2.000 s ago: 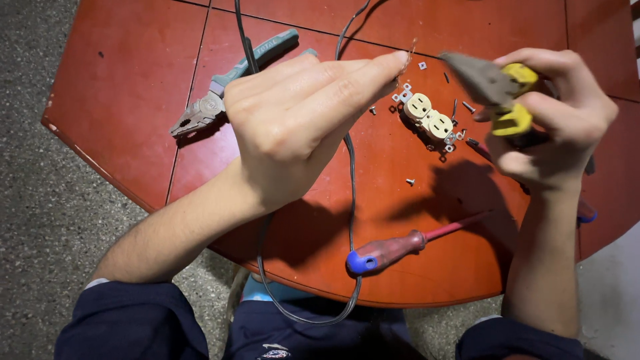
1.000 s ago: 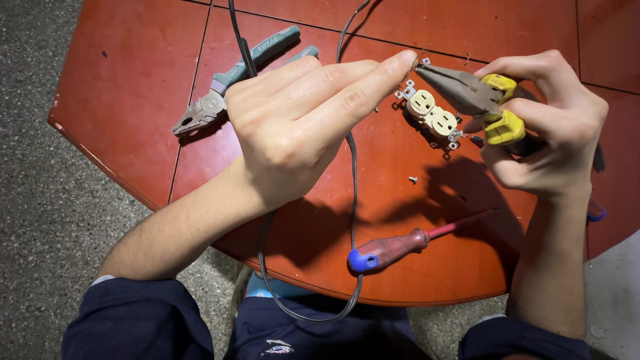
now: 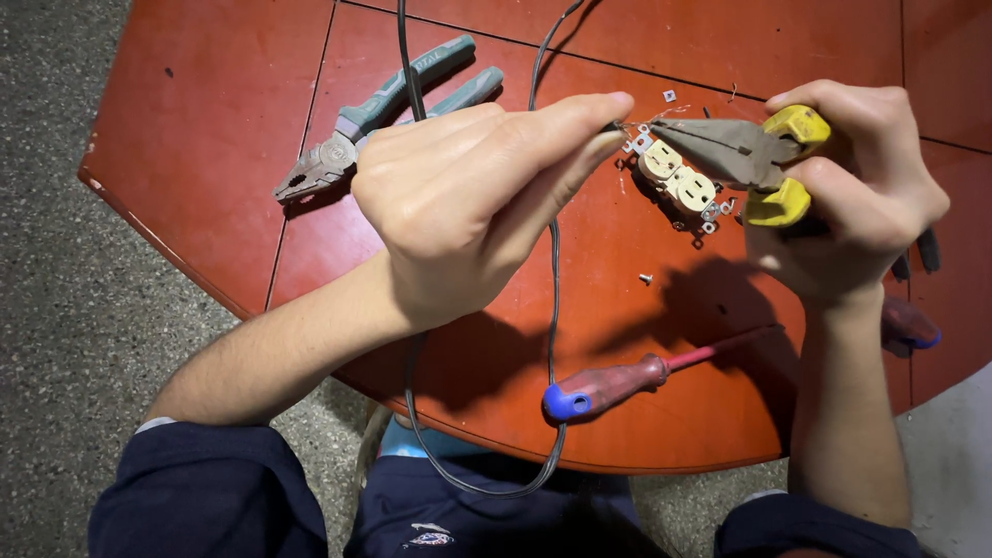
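My left hand (image 3: pixel 465 201) pinches the end of a black electrical cord (image 3: pixel 555 310) between thumb and index finger; bare copper strands (image 3: pixel 642 124) stick out from the fingertips. In my right hand (image 3: pixel 852 186) are long-nose pliers (image 3: pixel 721 147) with yellow-and-black handles, their tips at the strands. Whether the jaws touch the wire is hard to tell. Just below the pliers, an ivory duplex receptacle (image 3: pixel 676 180) with metal mounting ears lies on the red table. The cord hangs in a loop over the table's near edge.
Combination pliers (image 3: pixel 372 116) with teal handles lie at the left on the red table (image 3: pixel 194 155). A red-and-blue screwdriver (image 3: pixel 620 387) rests near the front edge, a loose screw (image 3: pixel 645 278) above it. Another red-and-blue handle (image 3: pixel 908 324) is partly hidden behind my right forearm.
My right hand has brought the long-nose pliers left and down, from apart from the left fingertips to the wire end beside them. My left hand stays in about the same place.
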